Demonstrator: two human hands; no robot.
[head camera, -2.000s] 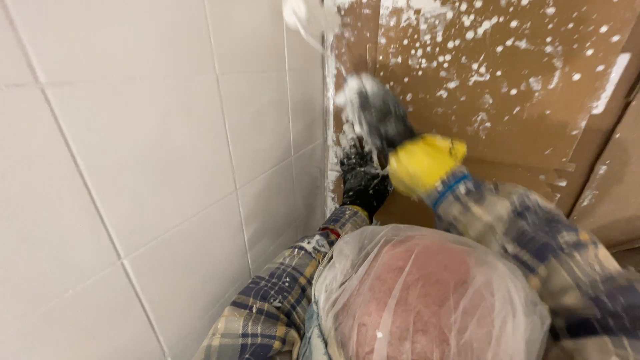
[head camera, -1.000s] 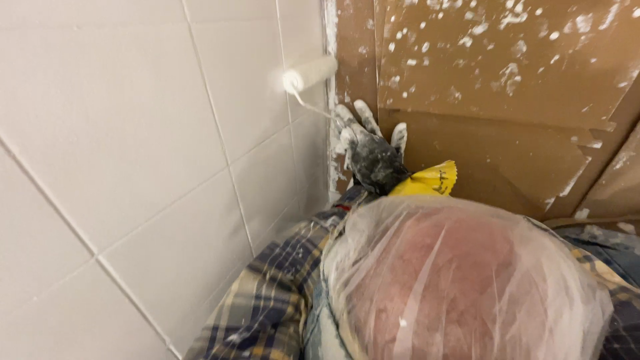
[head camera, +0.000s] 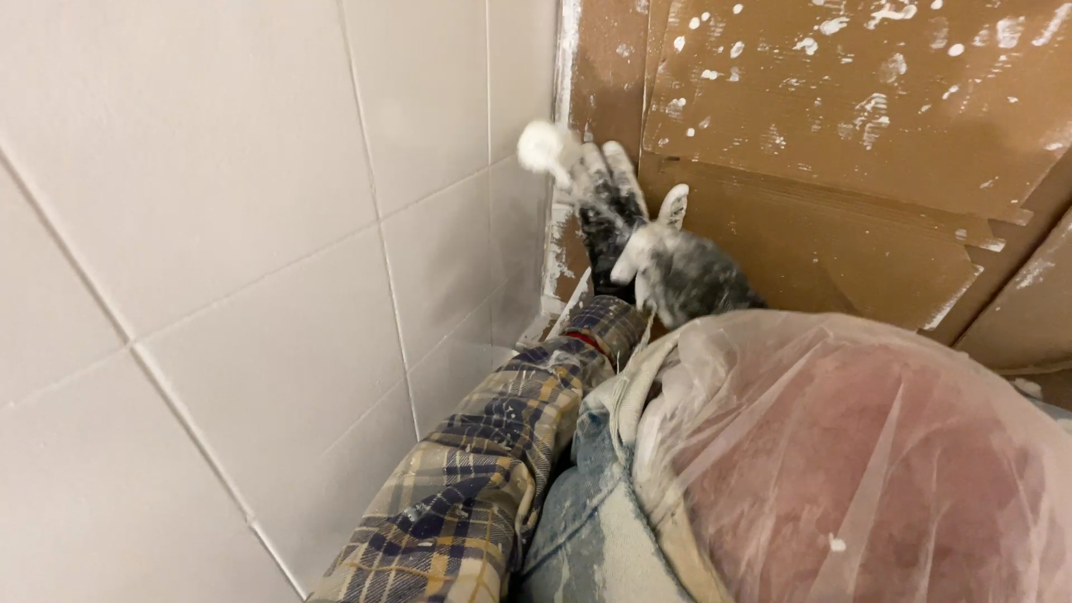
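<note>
A small paint roller (head camera: 543, 149), white and blurred, is at the white tiled wall's corner with the brown surface. Its wire frame runs down to my left hand (head camera: 610, 219), in a black glove smeared with white, which appears closed around the handle; the grip itself is hidden. Just right of and below it is my right hand (head camera: 691, 276), in a dark glove with white on its fingers. It overlaps the left wrist area, its fingers partly spread; what its palm touches cannot be seen. A plaid sleeve (head camera: 469, 469) covers my left arm.
White wall tiles (head camera: 268, 209) rise close on the left. Brown cardboard sheets (head camera: 804, 218) with white paint spots lie to the right, ending at a dark gap. A white-smeared strip (head camera: 565, 75) runs along the corner. Clear plastic film (head camera: 846, 469) and paint-marked denim (head camera: 578, 502) fill the lower right.
The right hand, over the left one earlier, has shifted right and down, baring more of the left glove. The roller has moved down along the corner since one second ago.
</note>
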